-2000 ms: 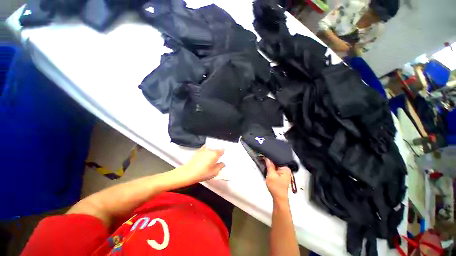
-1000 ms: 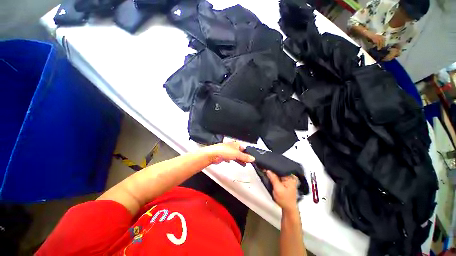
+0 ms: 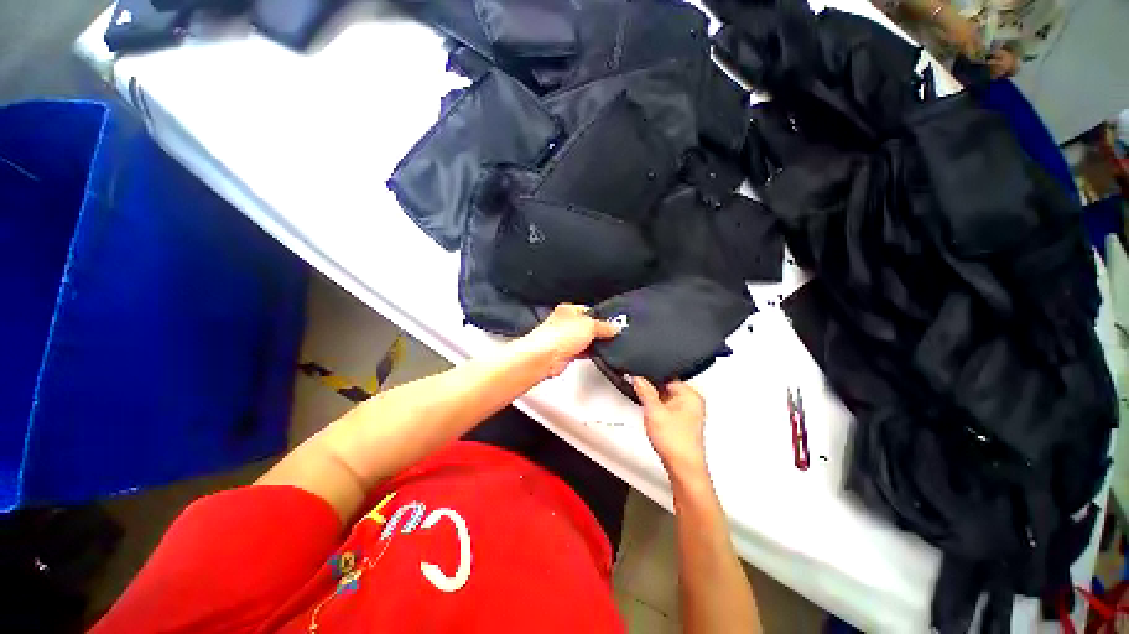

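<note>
A black fabric pouch (image 3: 675,325) with a small pale logo is held in both hands over the near edge of the pile. My left hand (image 3: 573,334) grips its left end beside the logo. My right hand (image 3: 666,404) grips its lower edge, with fingers partly hidden by the pouch. Flat black pouches (image 3: 582,254) overlap in a pile just beyond my hands. A rumpled black heap of unfinished pouches (image 3: 966,334) is on the right. Red-handled thread snips (image 3: 799,430) lie on the white covering between my right hand and the heap.
The white-covered table (image 3: 285,161) curves across the view. A deep blue bin (image 3: 161,310) stands on the floor at left. Darker padded pouches (image 3: 291,19) lie at the far left corner. Another person's hands (image 3: 978,50) show at top right. Yellow-black tape marks the floor.
The snips were at my right hand and now lie on the table. My left hand has come onto the pouch, which is now raised and spread flatter beside the pile, logo showing.
</note>
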